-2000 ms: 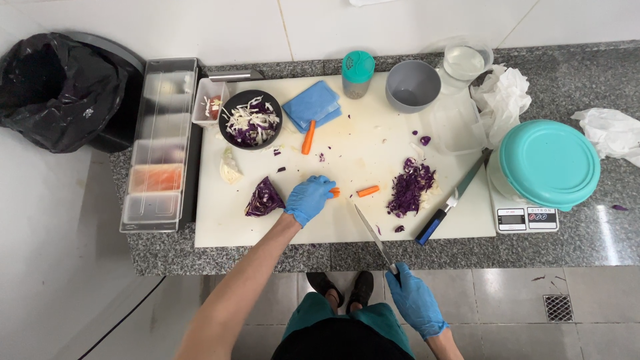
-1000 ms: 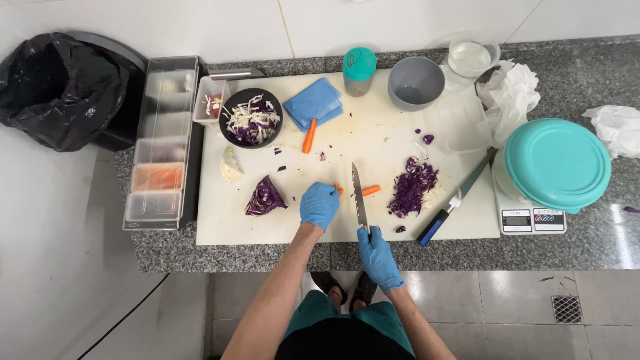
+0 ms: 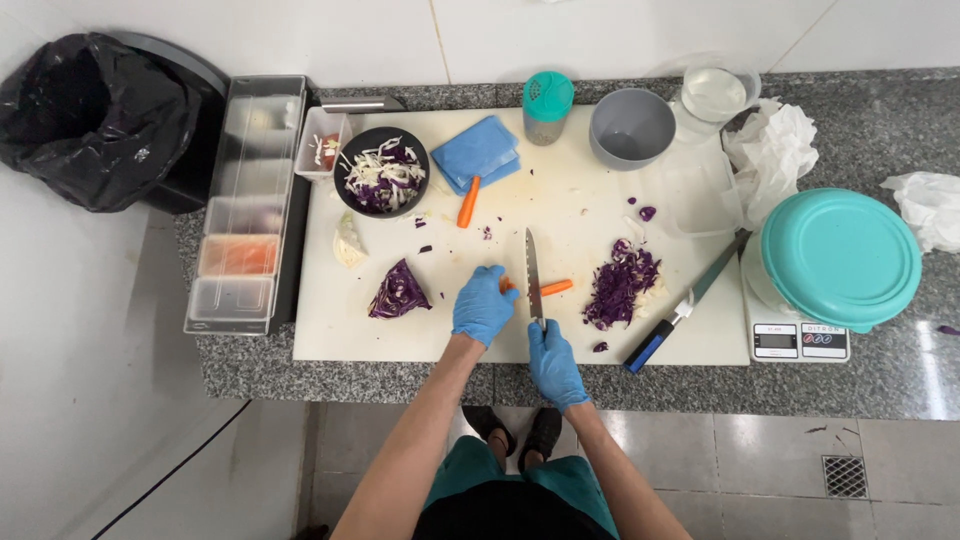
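My left hand [image 3: 482, 306], in a blue glove, grips a carrot piece [image 3: 507, 284] on the white cutting board [image 3: 465, 349]. My gloved right hand [image 3: 557, 367] holds a kitchen knife [image 3: 534, 274] by its handle, the blade pointing away from me between that piece and another carrot piece [image 3: 556, 288]. A whole-looking carrot [image 3: 469, 202] touches folded blue cloths [image 3: 476, 154]. A red cabbage wedge [image 3: 399, 291] lies left of my left hand, and shredded red cabbage [image 3: 621, 289] lies to the right. A dark bowl [image 3: 382, 172] holds mixed shredded cabbage.
A second knife [image 3: 686, 304] lies at the board's right, beside a kitchen scale [image 3: 799, 342] under a teal-lidded container [image 3: 840, 259]. Behind stand a grey bowl [image 3: 632, 129] and a teal-topped shaker [image 3: 547, 109]. A compartment box [image 3: 244, 202] and a lined bin [image 3: 97, 124] are at left.
My right hand and its knife have moved left and up from the board's front edge; the blade, slanted two seconds ago, now points nearly straight away from me. My left hand stays at the carrot.
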